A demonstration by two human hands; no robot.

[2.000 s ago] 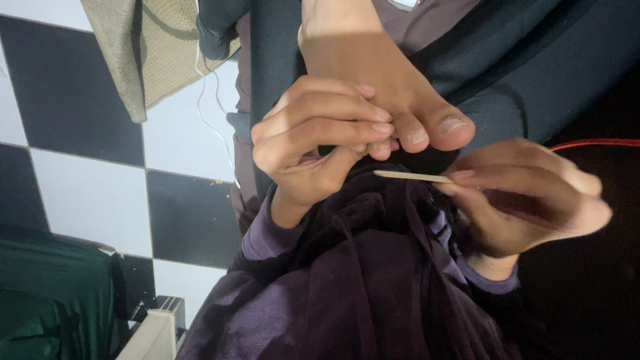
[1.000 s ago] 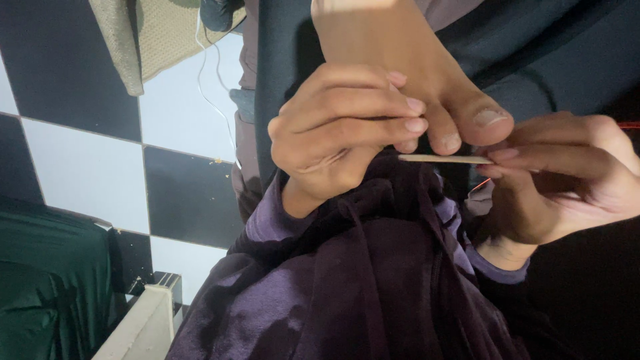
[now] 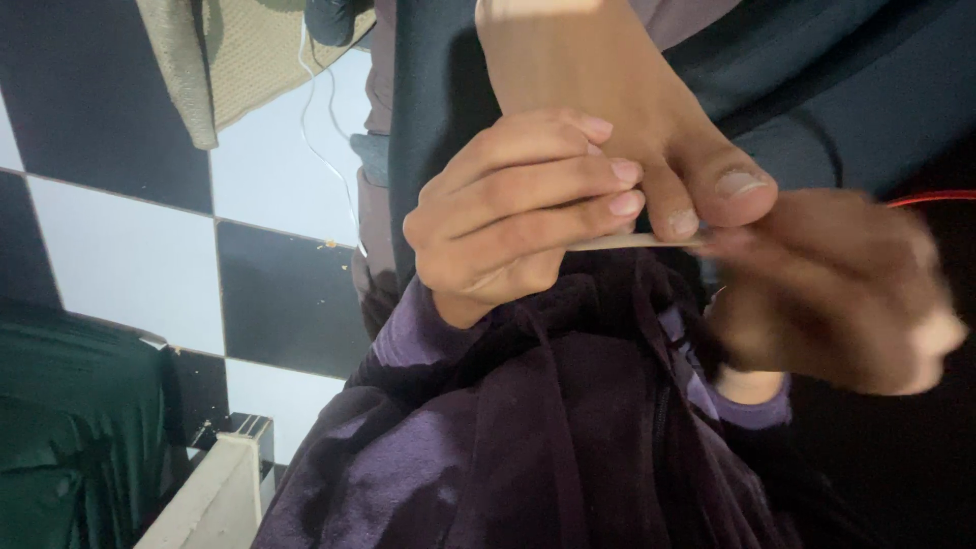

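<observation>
A bare foot (image 3: 587, 84) rests on dark cloth, its toes pointing toward me. My left hand (image 3: 518, 206) lies over the smaller toes and grips them, its fingers hiding most of them. The big toe (image 3: 736, 187) and the toe beside it (image 3: 672, 206) show clearly. My right hand (image 3: 839, 282), blurred, pinches one end of a thin pale nail file or flat stick (image 3: 629, 242). The stick lies across just below the toe tips, and its far end is hidden behind my left hand.
Dark blue-green cloth (image 3: 862, 84) lies under and behind the foot. A white cable (image 3: 329, 156) runs over the checkered tile floor (image 3: 130, 267) near a beige woven mat (image 3: 259, 69). Green cloth (image 3: 69, 435) and a pale ledge (image 3: 210, 488) are at lower left. A red cord (image 3: 934, 196) is at right.
The stick's far end, visible beside the toes earlier, is now behind my left hand. My right hand has turned and is blurred. My left hand stays on the toes.
</observation>
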